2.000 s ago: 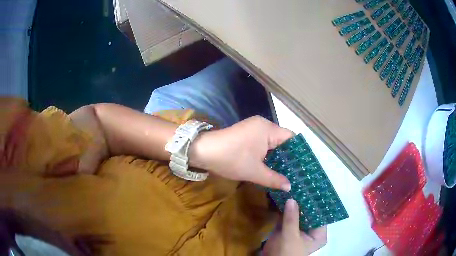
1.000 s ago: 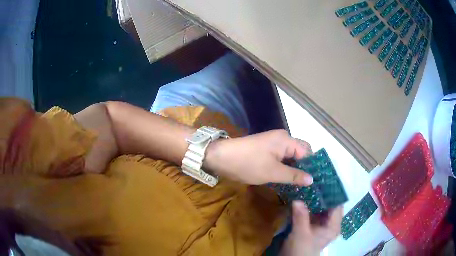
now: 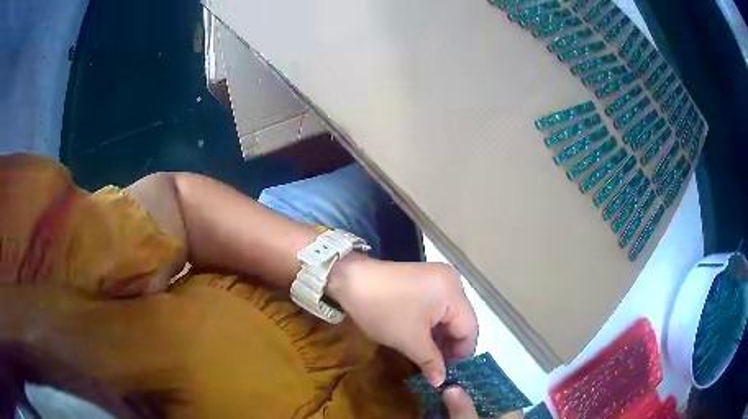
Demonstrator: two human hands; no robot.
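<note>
A green circuit board panel is at the bottom edge of the head view, partly cut off. My left hand, with a pale watch on its wrist, pinches the panel's near side with thumb and fingers. My right hand shows mainly as a thumb on the panel; the rest is hidden or cut off by the bottom edge. A small piece of another green board shows just right of the panel.
A large cardboard sheet carries rows of narrow green boards at its far side. Red bubble wrap lies on the white table. A white tub holds green slivers. A cardboard box stands beside the table.
The view has shifted, and the hands and panel sit lower in it. The panel looked larger two seconds ago; a separate board piece showed on the table one second ago.
</note>
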